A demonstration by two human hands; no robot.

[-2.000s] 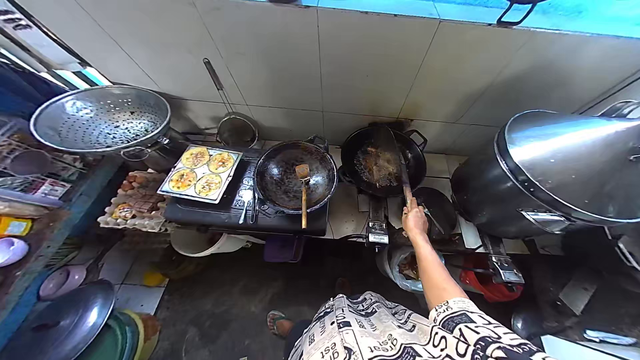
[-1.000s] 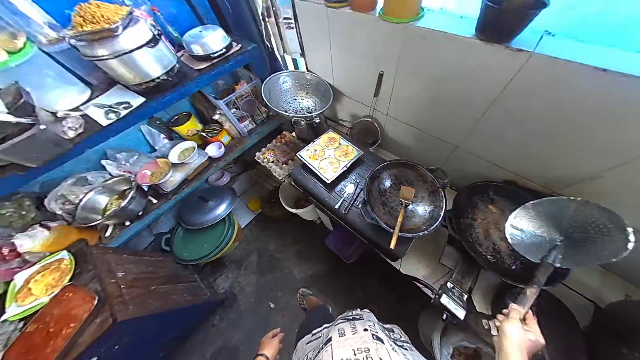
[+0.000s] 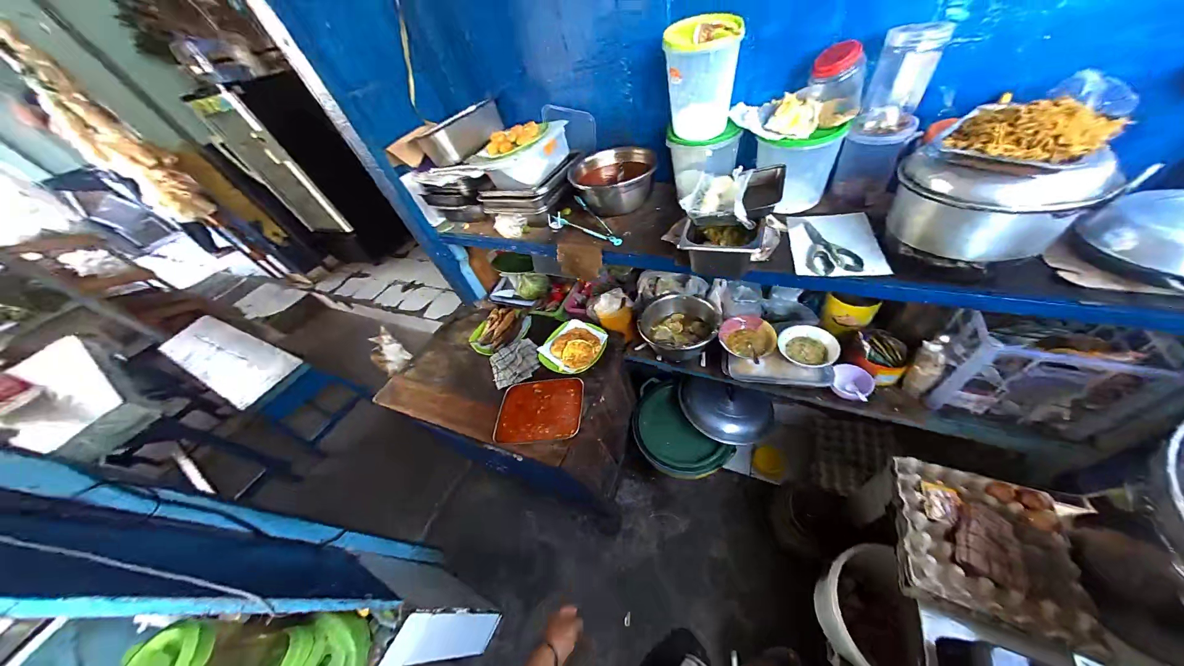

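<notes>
At the bottom edge is my left hand, small and blurred, with a dark band at the wrist. It touches nothing that I can see, and how its fingers are set is unclear. Beyond it stands a wooden table bearing a tray of red sauce, a green plate of fried patties, another plate of fried food and a checked cloth. My right hand is out of view.
A blue shelf holds a pot topped with noodles, scissors and tubs. Beneath are bowls, a metal lid and a green tub. Egg trays and a white bucket stand at right.
The view has swung far left, away from the stove. One second ago my right hand held a metal pan by its handle; two seconds ago it held a utensil in a wok.
</notes>
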